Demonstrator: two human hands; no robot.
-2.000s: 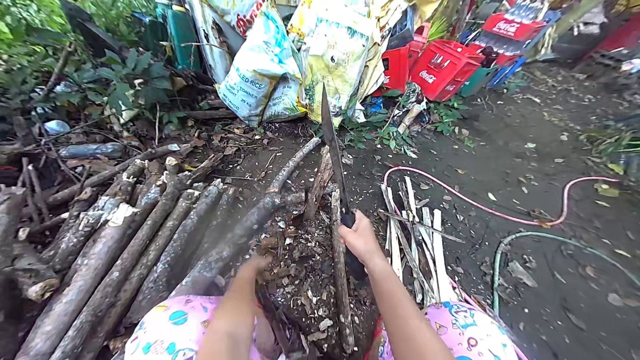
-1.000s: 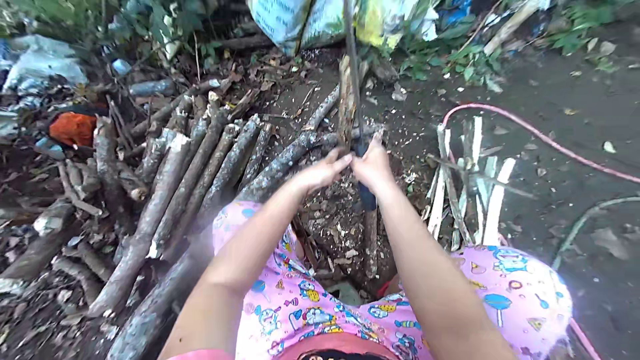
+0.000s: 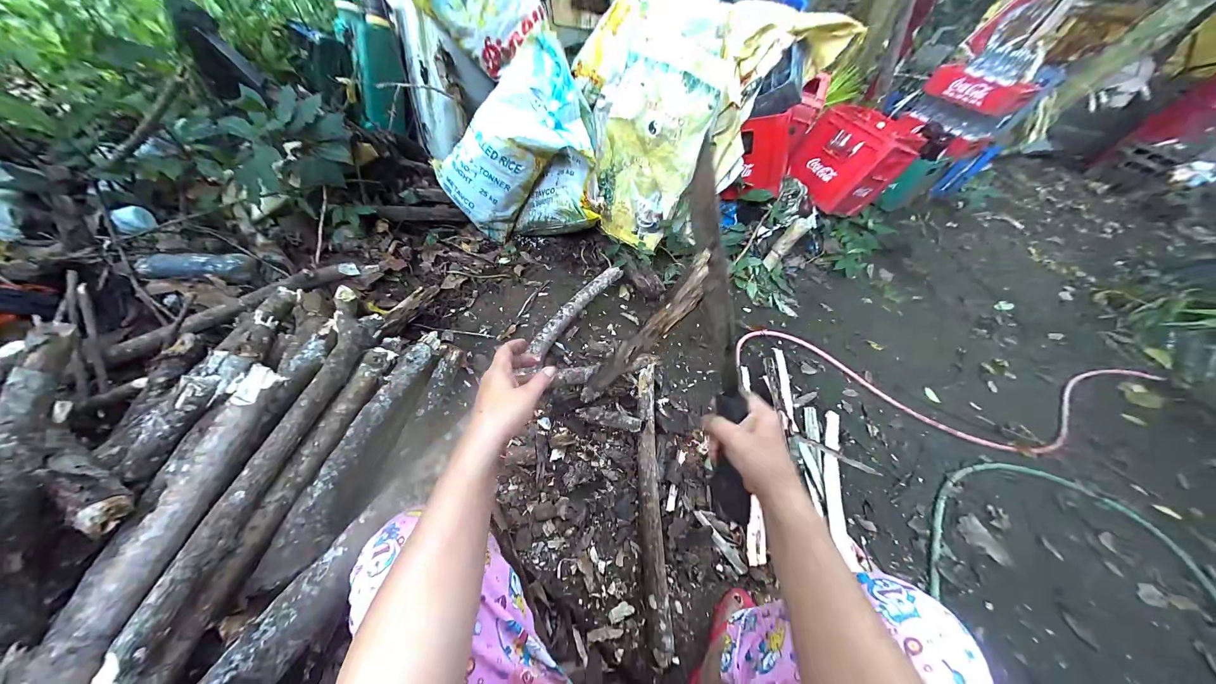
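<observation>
My right hand (image 3: 755, 446) grips the black handle of a machete (image 3: 711, 256), whose long dark blade points up and away. My left hand (image 3: 508, 389) is apart from it, fingers spread, near a thin branch (image 3: 573, 312); whether the fingertips touch the wood I cannot tell. A rough split piece of wood (image 3: 655, 323) leans between the hands, just left of the blade. A narrow stick (image 3: 652, 522) lies on the chip-covered ground between my knees. Split pale sticks (image 3: 833, 475) lie right of my right hand.
Cut logs (image 3: 256, 484) are piled at the left. Filled sacks (image 3: 522, 142) and red plastic crates (image 3: 850, 157) stand at the back. A pink hose (image 3: 883, 413) and a green hose (image 3: 1035, 470) curve over the soil at the right. Leafy plants (image 3: 275, 142) grow at the back left.
A second ago both hands were together at the upright piece of wood and the machete. Now my left hand is off to the left and the wood leans to the right. The view has tilted up.
</observation>
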